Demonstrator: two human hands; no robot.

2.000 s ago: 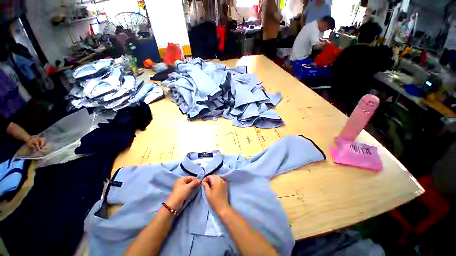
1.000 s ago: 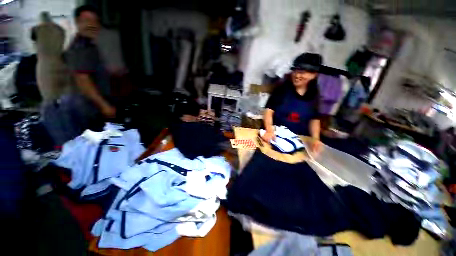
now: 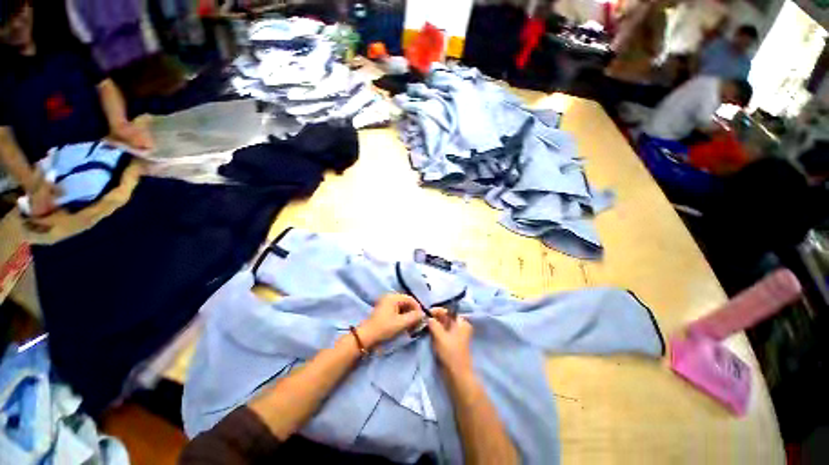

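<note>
A grey-blue jacket [image 3: 300,336] with dark piping lies spread on the table in front of me, its collar away from me. A small dark label [image 3: 438,261] shows inside the back neck. My left hand [image 3: 395,315] and my right hand [image 3: 449,332] pinch the front placket just below the collar, close together. The fingertips hide what exactly they pinch. No tool can be made out. A whitish facing patch [image 3: 418,400] shows below my hands. The jacket's sleeve reaches right on the table.
A pile of grey-blue jackets [image 3: 491,136] lies at the far side of the table [image 3: 618,400]. Navy cloth [image 3: 136,263] and bagged shirts [image 3: 300,68] lie left. A pink object [image 3: 750,304] on a pink block [image 3: 714,371] stands right. A person handles a light-blue shirt [image 3: 86,174] far left.
One second ago the view was turned far left, without my hands. It is back on the jacket, tilted compared with two seconds ago; my hands are still at the placket near the collar.
</note>
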